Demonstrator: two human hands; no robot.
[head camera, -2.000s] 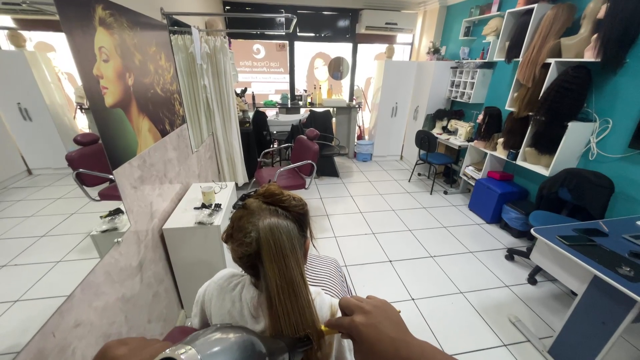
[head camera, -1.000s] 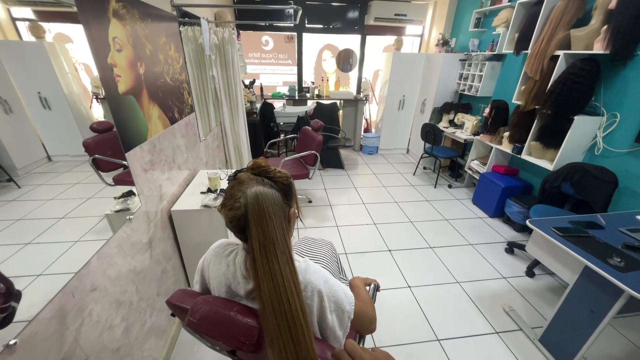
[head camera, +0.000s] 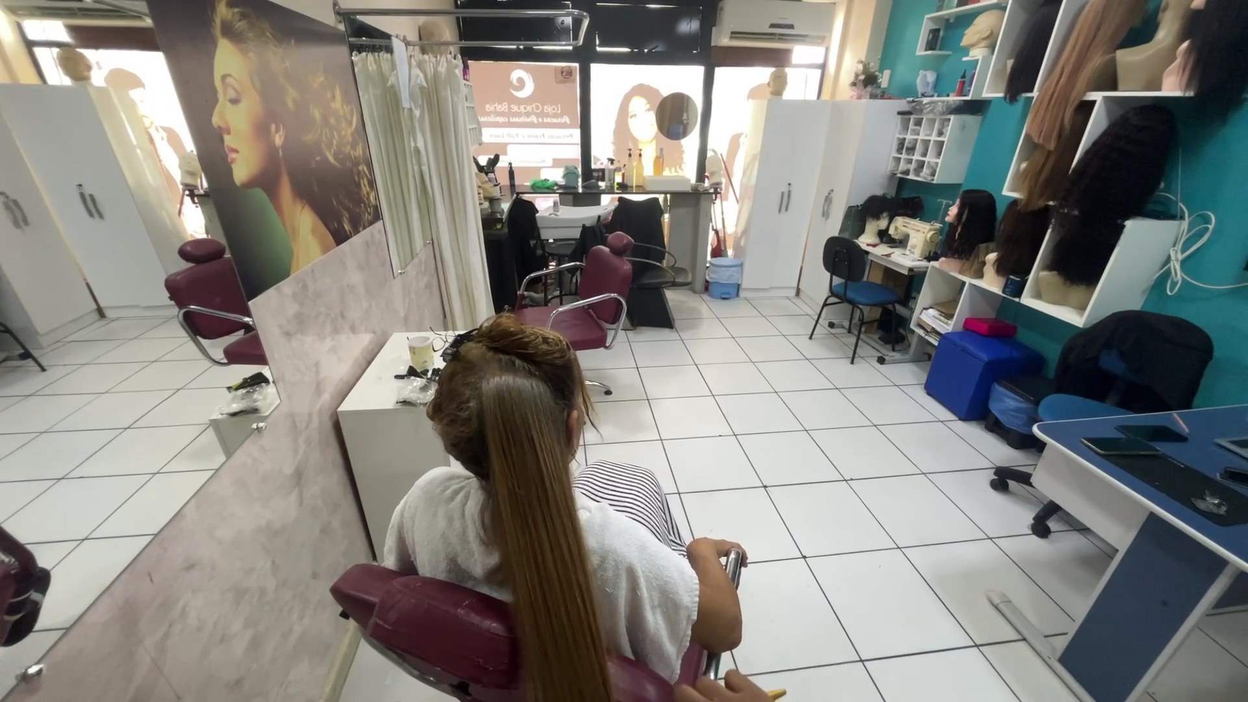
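A seated person's long, straight brown hair [head camera: 534, 507] hangs over the back of a maroon salon chair [head camera: 444, 624]. More hair is gathered up on top of the head [head camera: 517, 356]. A white towel [head camera: 634, 585] covers the person's shoulders, and one of that person's hands rests on the chair's metal armrest. Low in the view, right of the hair, my right hand [head camera: 721, 689] is partly cut off by the bottom edge, closed around a thin yellow object [head camera: 776, 694] of which only the tip shows. My left hand is out of view.
A white cabinet [head camera: 375, 429] with a mug [head camera: 421, 352] stands at the left by the mirror [head camera: 107, 390]. Another maroon chair [head camera: 590, 297] is ahead. At the right are a blue-topped desk [head camera: 1160, 458], an office chair, a blue box [head camera: 978, 373] and shelves of wigs.
The hair dryer and the hand beside it, seen low in the oldest frame, have left the view. My right hand has moved down from the hair to the bottom edge. The hair hangs free.
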